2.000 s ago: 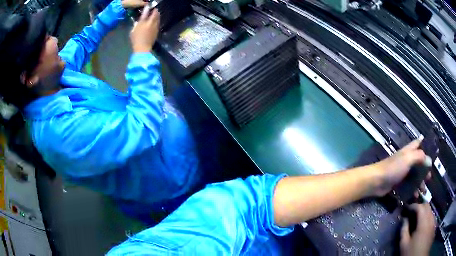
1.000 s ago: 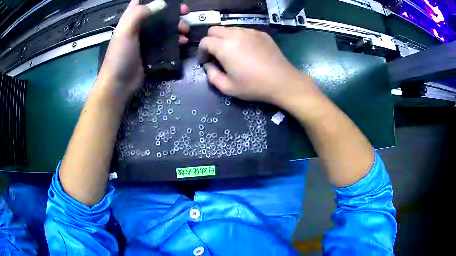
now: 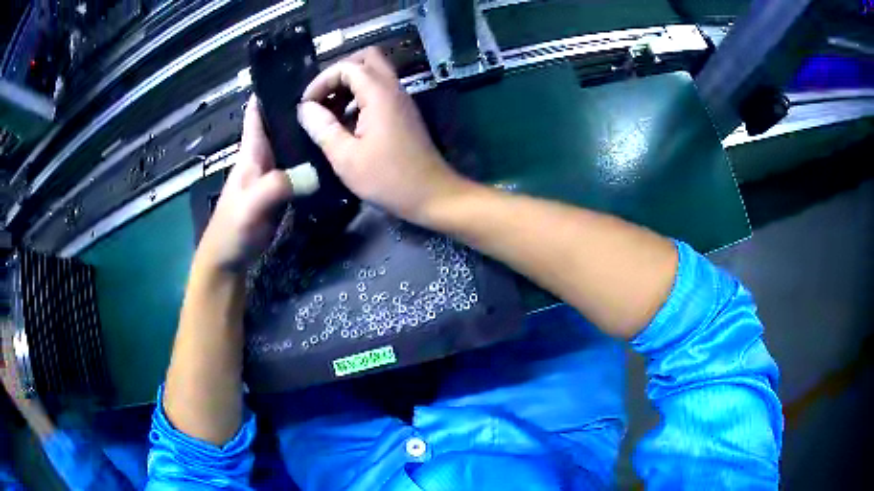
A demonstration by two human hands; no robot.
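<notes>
My left hand (image 3: 251, 206) holds a dark fixture plate (image 3: 285, 91) upright in the view, above the back left of the black parts tray (image 3: 431, 350). A cream finger cot (image 3: 303, 179) covers its thumb tip. My right hand (image 3: 369, 129) is over the plate's right side, with thumb and fingertips pinched together near its face. Whether a ring is between them cannot be seen. Small pale rings (image 3: 383, 309) lie scattered on the tray, most towards its near and right parts. A green label (image 3: 364, 361) is on the tray's near edge.
A black ribbed stack (image 3: 59, 331) stands on the green bench (image 3: 661, 163) at the left. Silver rails (image 3: 661, 43) and a metal bracket (image 3: 460, 43) run behind the bench. Another person's forearm (image 3: 29, 403) shows at the lower left edge.
Since one second ago, my right hand has moved from the tray's surface up to the plate. The plate now shows more fully. The view has turned, and the ribbed stack shows more.
</notes>
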